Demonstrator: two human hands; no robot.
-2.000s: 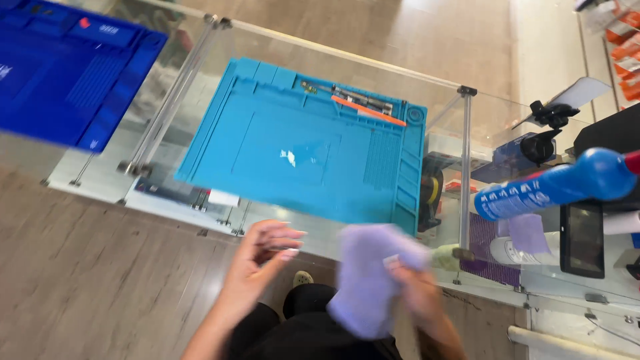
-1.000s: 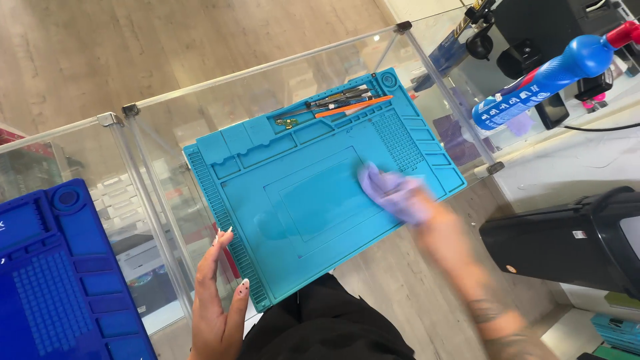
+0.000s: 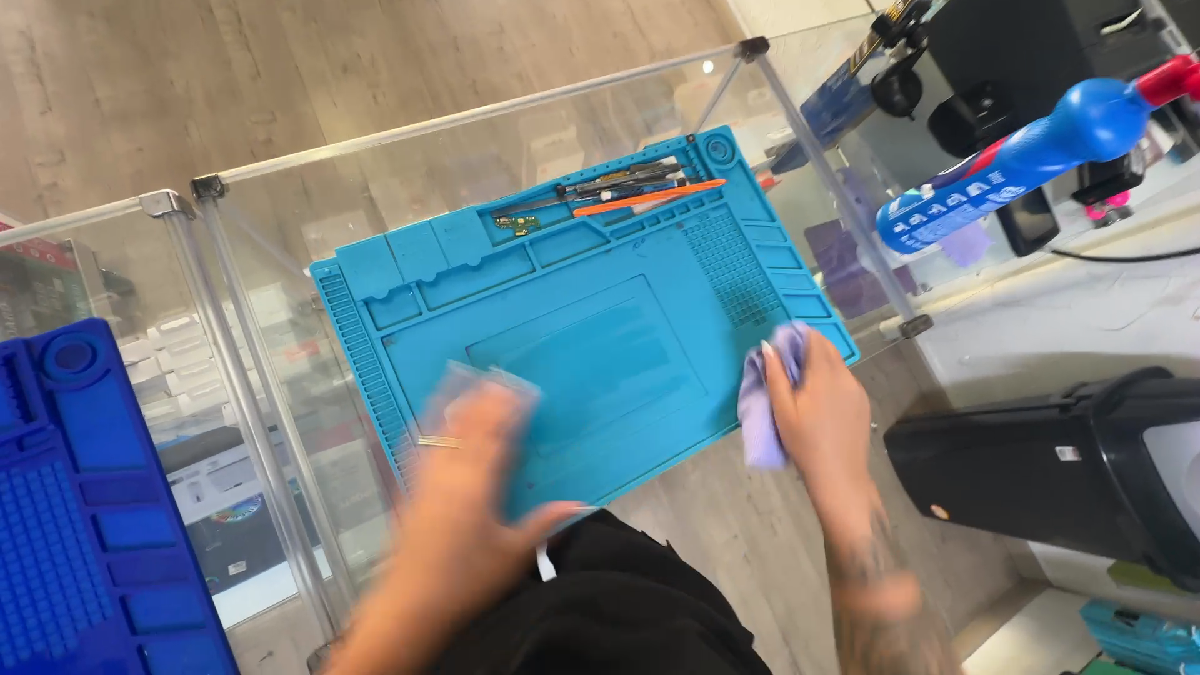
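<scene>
A light-blue silicone repair mat point(image 3: 600, 347) lies on the glass counter, with a damp-looking patch in its middle. My right hand point(image 3: 825, 403) grips a folded lilac cloth point(image 3: 764, 412) at the mat's lower right edge. Over the lower left of the mat is my left hand point(image 3: 478, 469), blurred, with what looks like a clear, thin plastic piece point(image 3: 459, 384) at its fingers; the hold is unclear. Along the mat's top tray rest an orange pry tool point(image 3: 647, 199), several dark screwdrivers or tweezers point(image 3: 619, 180) and a small green circuit board point(image 3: 516, 223).
A dark-blue mat point(image 3: 122, 506) lies at left. Metal rails point(image 3: 469, 112) edge the glass counter. A blue spray bottle with red top point(image 3: 1012, 169) stands at upper right, near a phone point(image 3: 1027, 220). A black bin point(image 3: 1031, 469) is on the right.
The lilac cloth, on the mat's right half a second ago, is now at its lower right edge. My left hand has moved from beside the mat's lower left corner to over the mat.
</scene>
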